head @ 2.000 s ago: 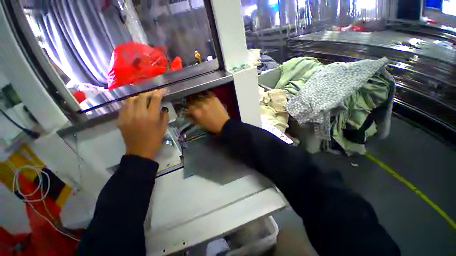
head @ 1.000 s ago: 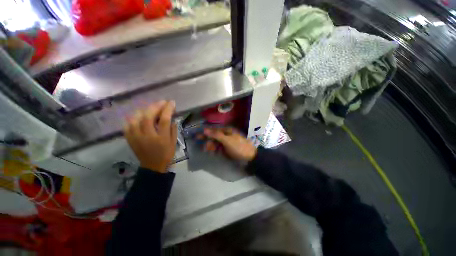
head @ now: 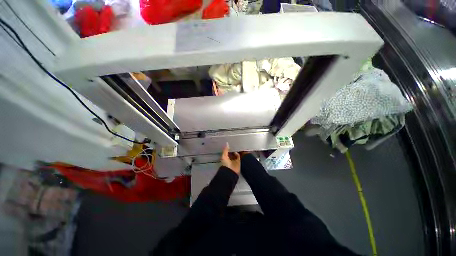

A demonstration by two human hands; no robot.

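Observation:
The white arch machine stands in front of me, seen from above, with its open window framed by uprights with dark slots. Its metal table plate lies below the window. The white lower cabinet flap shows under the plate's near edge. My left hand is at that edge, fingers pointing up and somewhat apart; its hold is unclear. My right hand is hidden beyond the end of its dark sleeve, under the plate's edge. The reel inside the cabinet is not visible.
Grey patterned and green fabric lies heaped at right, beside a yellow floor line. Cream fabric is behind the machine. Red bags are at the top, red material at lower left. A black cable hangs left.
The view has risen and tilted down, so the whole arch now shows. My left hand remains near the plate's edge. My right hand, earlier visible at the cabinet opening, is now hidden.

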